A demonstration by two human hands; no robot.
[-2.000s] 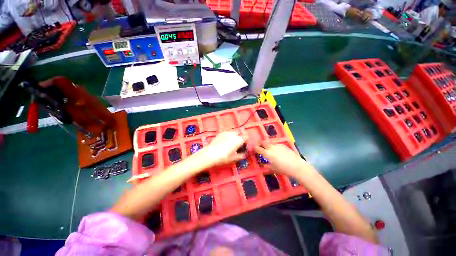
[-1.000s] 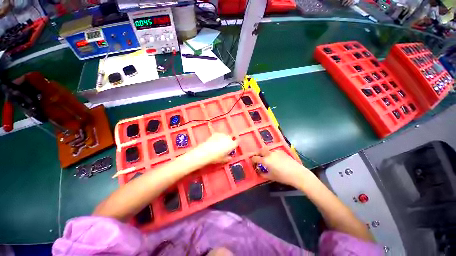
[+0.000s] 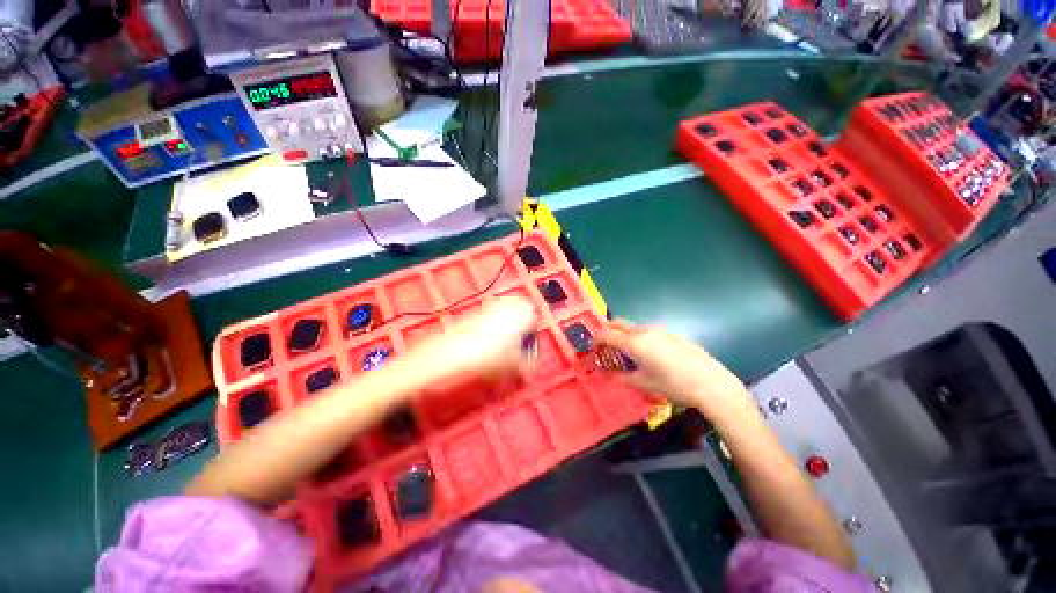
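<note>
A red-orange compartment tray (image 3: 492, 446) lies in front of me with dark watch units in several pockets. Two units near the back left, one of them this watch unit (image 3: 360, 316), have lit blue screens. My left hand (image 3: 498, 336) is over the tray's middle, blurred, with a dark unit at its fingertips; its grip is unclear. My right hand (image 3: 649, 357) is at the tray's right edge, its fingers on a dark watch unit (image 3: 610, 358). A thin dark cable (image 3: 463, 304) crosses the back pockets.
A lever fixture (image 3: 145, 359) stands left of the tray, with loose dark parts (image 3: 168, 447) before it. A power supply (image 3: 295, 107), blue tester (image 3: 174, 141) and white paper with two units are behind. More red trays (image 3: 811, 209) stand at right. A white post (image 3: 521, 104) rises behind the tray.
The view has shifted, so the bench appears further left. Units in the tray's front right pockets are gone from there. My right hand has moved to the tray's right edge.
</note>
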